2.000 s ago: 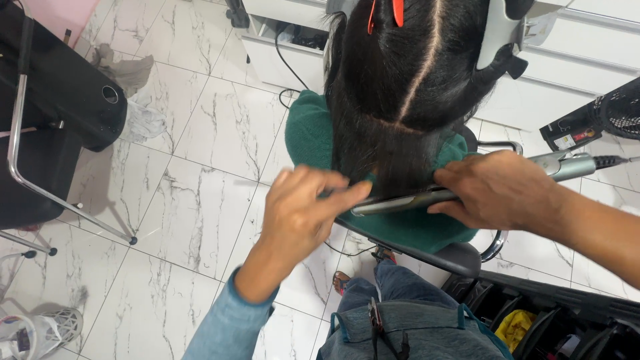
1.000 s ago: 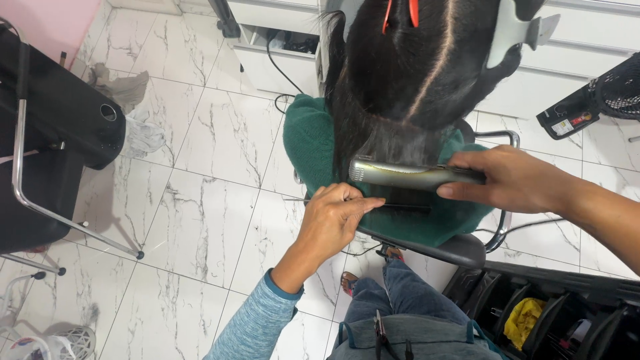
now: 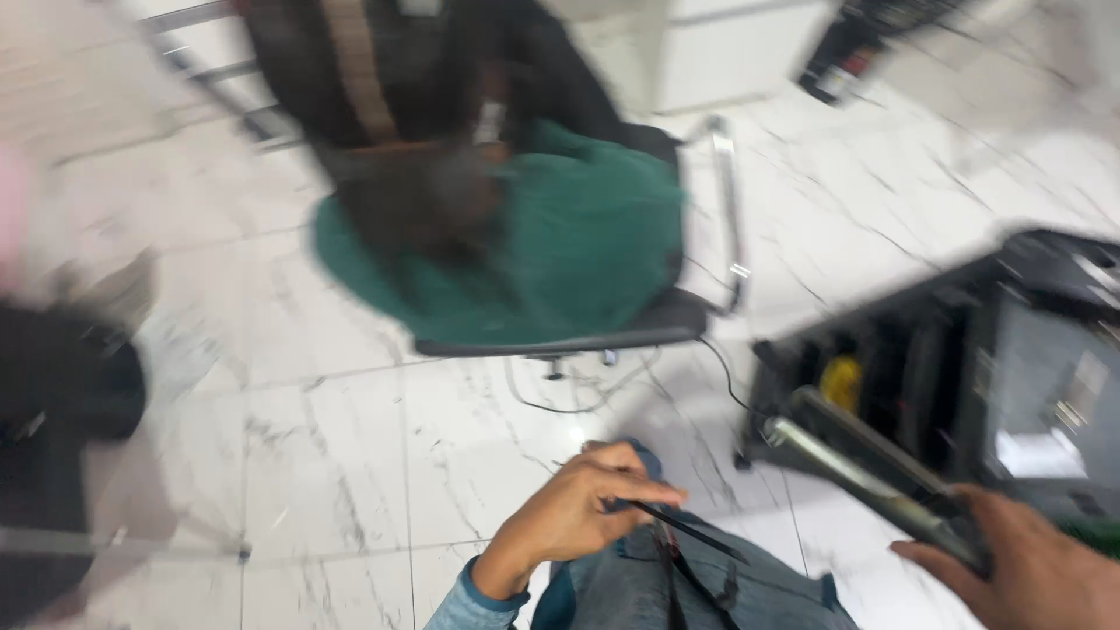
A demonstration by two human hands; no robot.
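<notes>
My left hand [image 3: 586, 494] is low in the middle of the view, pinching a thin black comb [image 3: 691, 531] in front of my denim clothing. At the lower right my right hand [image 3: 1015, 560] grips a flat iron [image 3: 875, 477], its two plates somewhat apart and pointing up and to the left. Both hands are away from the seated person's long dark hair [image 3: 420, 206], which is parted down the middle and hangs over a green cloth [image 3: 586, 254] on the back of the chair. The picture is blurred, so fine details of the hair cannot be told.
A black trolley [image 3: 884, 306] with compartments and a yellow item [image 3: 841, 382] stands at the right, close to the flat iron. The chair's metal armrest [image 3: 726, 201] juts out at its right. A black chair [image 3: 70, 376] is at the left. White drawers [image 3: 735, 52] stand beyond, and a cord runs over the marble-look floor.
Both hands have moved away from the hair, the right one carrying the flat iron to the lower right. The view has swung to the right.
</notes>
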